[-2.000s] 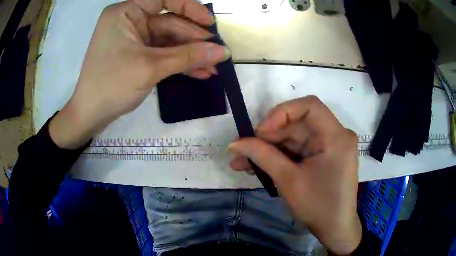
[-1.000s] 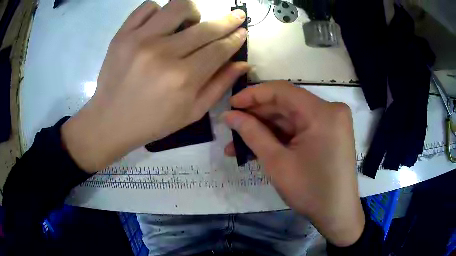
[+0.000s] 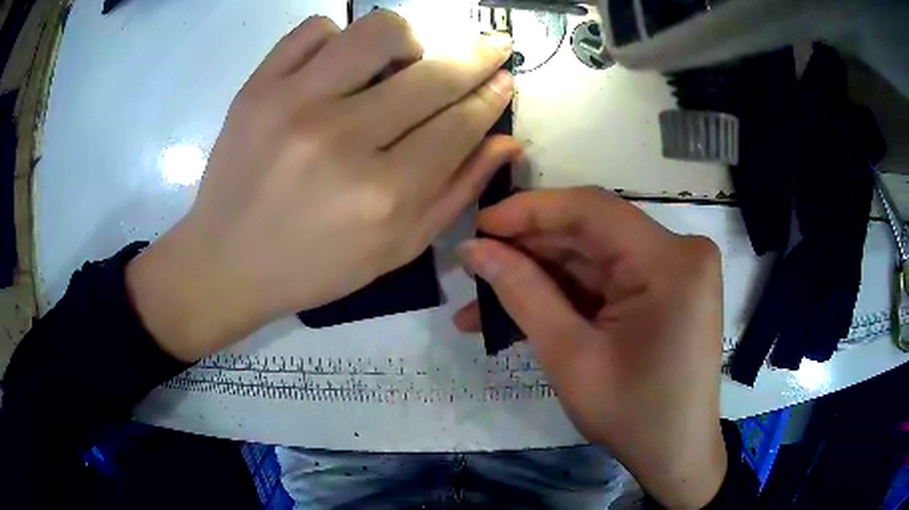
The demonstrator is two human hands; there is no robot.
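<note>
A narrow dark fabric strip runs from the needle area at top centre down toward the table's near edge. My left hand lies flat over its upper part, fingertips on the strip. My right hand pinches the strip's lower part between thumb and fingers. A dark fabric panel lies mostly under my left hand; only its lower part shows. The presser foot area is bright with glare, so foot and needle are unclear.
The machine head with its knurled knob is at upper right. A pile of cut strips lies at right, with scissors beside it. Dark pieces are at far left. A printed ruler runs along the near edge.
The strip has gone from slanted between both hands to nearly straight under the left hand, its top at the needle area. The view has shifted, bringing the machine head and knob into sight.
</note>
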